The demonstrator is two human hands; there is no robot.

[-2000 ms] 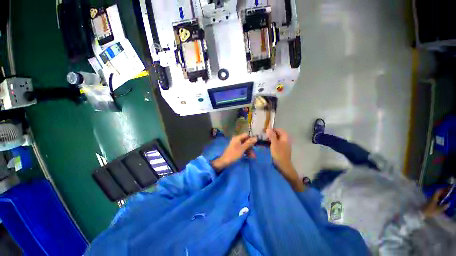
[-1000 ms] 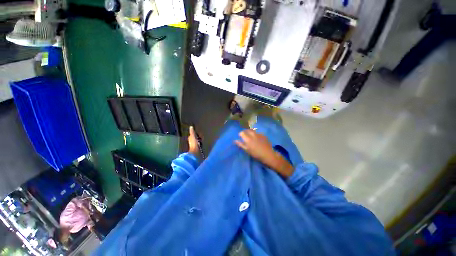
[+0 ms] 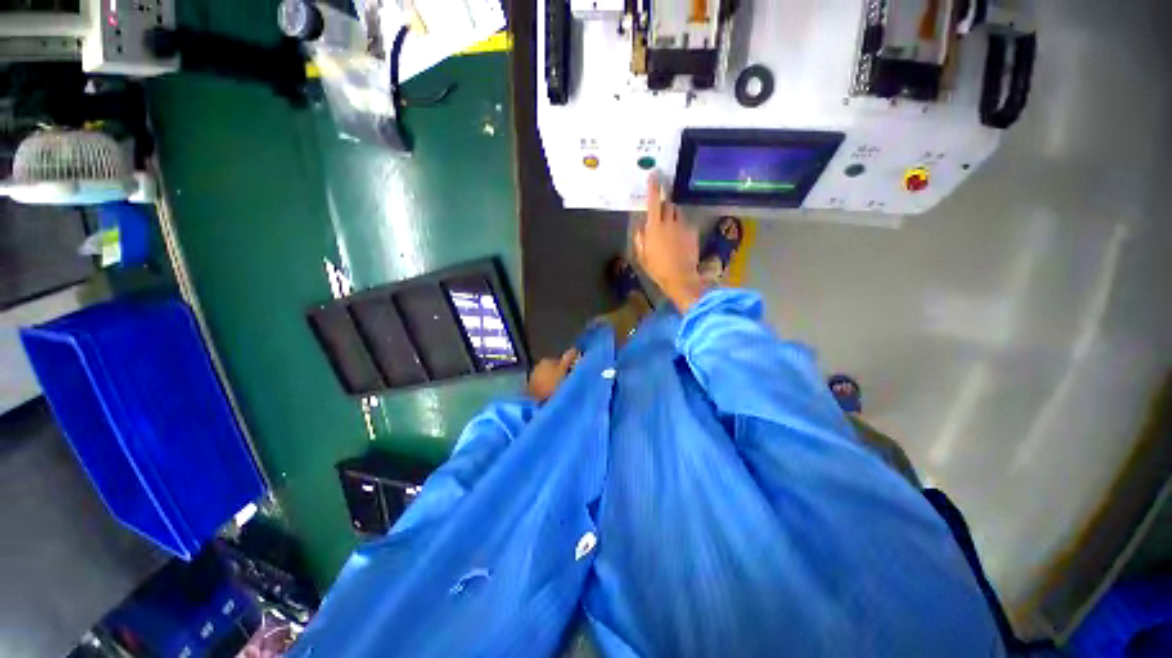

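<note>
The white machine (image 3: 604,122) stands at the top, with a lit blue screen (image 3: 756,170) and round buttons on its front panel. My right hand (image 3: 668,247) is at its front edge, index finger extended to just below the green button (image 3: 647,163); it holds nothing visible. I cannot tell if the fingertip touches the panel. My left hand (image 3: 553,373) is low beside the bench edge, partly hidden by the sleeve; whether it holds anything is unclear. Two metal nests, left (image 3: 684,54) and right (image 3: 906,52), are cut off by the top edge; orange strips show.
A black pocketed tray (image 3: 373,341) lies on the green bench (image 3: 270,257), with bright stripes in its right pocket. Another black tray (image 3: 366,501) is below. Papers (image 3: 450,28), a clear bag (image 3: 360,103), a blue crate (image 3: 135,424) and a small fan (image 3: 71,161) are at left.
My right hand has moved from my smock up to the machine's button panel. My left hand has moved slightly right and down in view. The phone held two seconds ago is no longer visible in my hands.
</note>
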